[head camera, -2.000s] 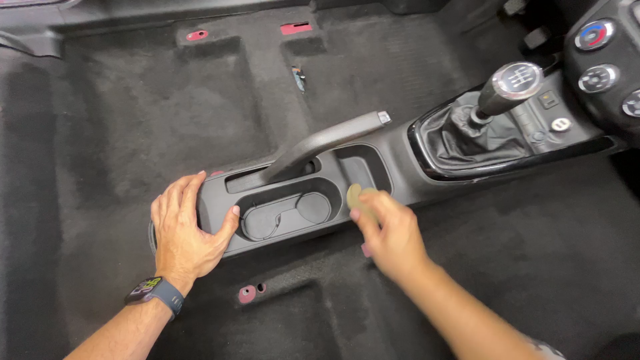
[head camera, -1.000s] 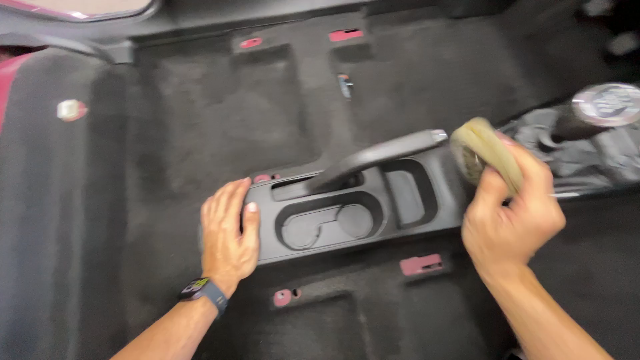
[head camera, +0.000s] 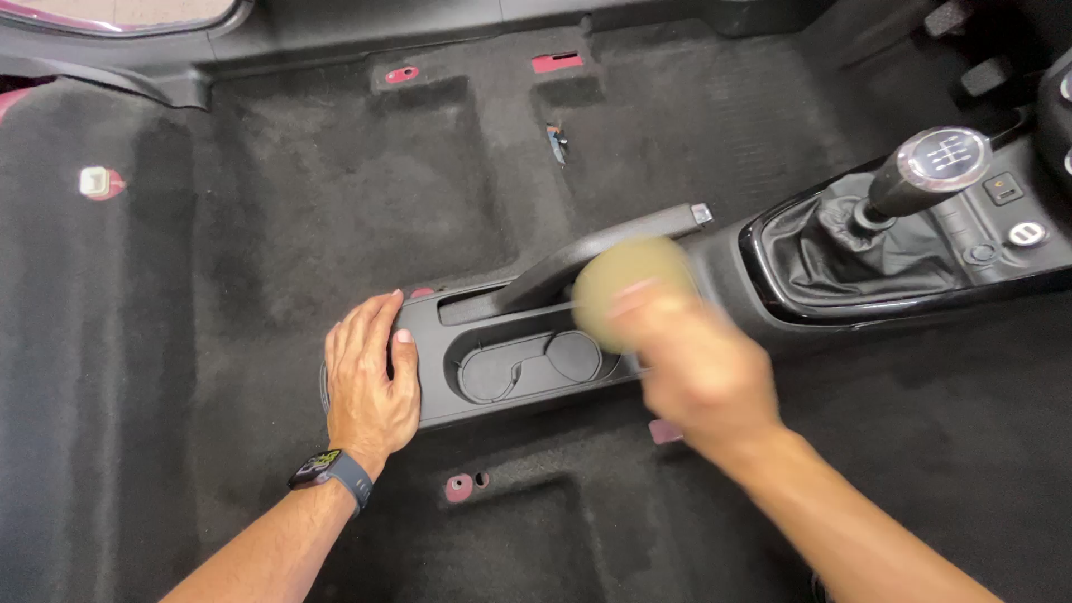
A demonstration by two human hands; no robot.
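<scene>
My left hand [head camera: 373,377], with a watch on its wrist, rests on the rear end of a black plastic centre console [head camera: 434,368]. Its fingers are spread and hold nothing. In my right hand [head camera: 699,356] is a round yellowish pad [head camera: 628,280], blurred by motion, over the console beside the handbrake lever [head camera: 615,234]. The pad and hand hide the front storage tray and part of the lever's side. Between my hands lies the cup holder recess [head camera: 511,373]. Further forward stands the gear lever knob [head camera: 942,159] above its black gaiter [head camera: 863,260].
Dark carpet [head camera: 352,184] surrounds the console, with red metal mounting points [head camera: 557,62] showing through. A wiring connector [head camera: 557,144] pokes out of the carpet. Pedals [head camera: 984,77] are at the upper right, and a white buckle-like fitting [head camera: 96,182] is at the far left.
My right hand has moved back from near the gear lever to over the console by the handbrake, still holding the pad. My left hand has stayed on the console's rear end.
</scene>
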